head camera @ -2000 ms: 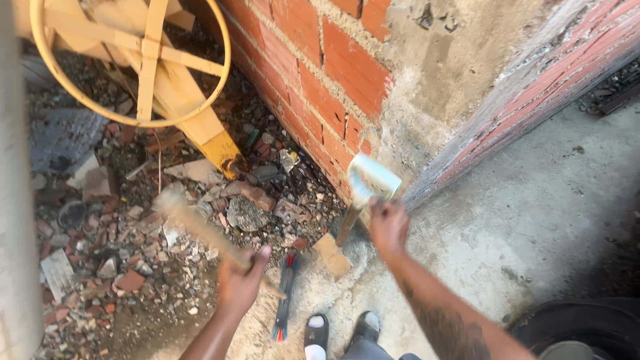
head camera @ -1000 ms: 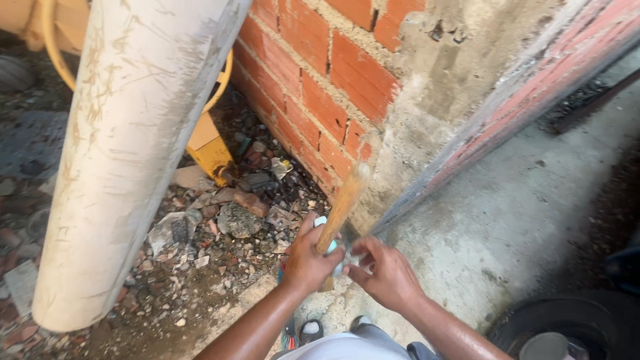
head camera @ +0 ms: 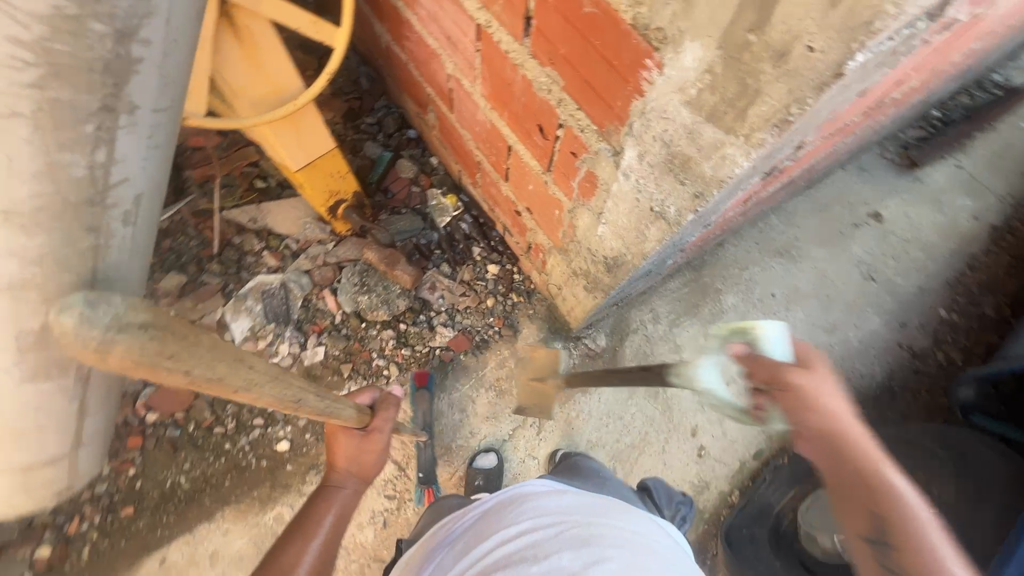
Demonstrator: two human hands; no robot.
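My left hand is closed around the thin end of a wooden bat-like club, whose thick rounded end points left. At the right, my blurred right hand grips a pale ring-shaped roll, probably tape. A dark narrow strip runs left from the roll to a flat brown piece, perhaps cardboard; whether these are joined to the roll is unclear. Just right of my left hand, a dark long object with a red end and coloured strands appears to lie on the ground.
A thick pale pipe or post stands at the left. Behind are a yellow metal frame with a ring, rubble and a brick wall corner. A black tyre-like object lies at lower right.
My hands were close together one second ago and are now wide apart. The club, pointing up then, now points left. The roll is out to the right in my right hand.
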